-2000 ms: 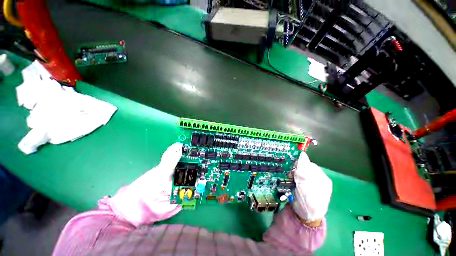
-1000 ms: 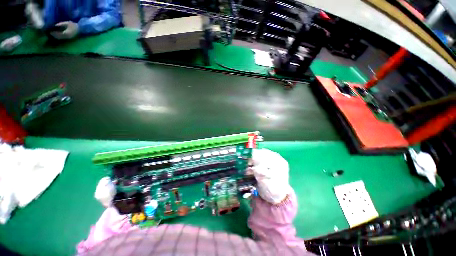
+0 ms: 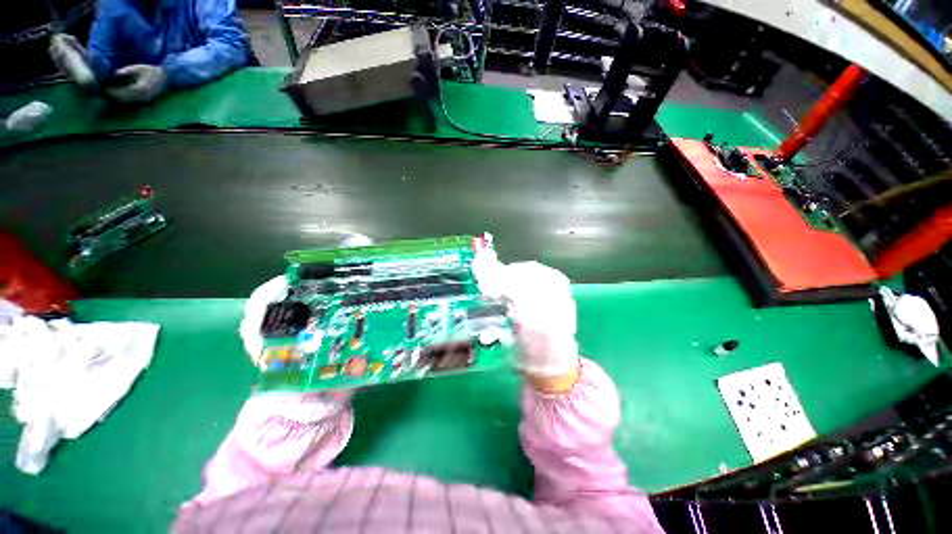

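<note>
A green circuit board (image 3: 386, 323) is held in the air over the green bench mat, component side towards me, slightly blurred. Its light-green terminal strip runs along the far edge, with a red block at the far right corner. My left hand (image 3: 269, 318), in a white glove, grips the board's left edge; its fingers are mostly hidden behind the board. My right hand (image 3: 532, 313), also gloved, with a yellow-tan band at the cuff, grips the right edge.
A dark green conveyor (image 3: 397, 188) crosses beyond the bench, carrying another board (image 3: 115, 229) at left. White cloth (image 3: 84, 365) lies left. A dotted white card (image 3: 765, 411), a small black-tipped item (image 3: 727, 347) and a red-orange mat (image 3: 778, 219) are right. A person in blue (image 3: 172, 42) sits opposite.
My view has turned to the right since the first frame. Both hands still hold the board; since the second frame it has shifted up, away from me, and its tilt has changed.
</note>
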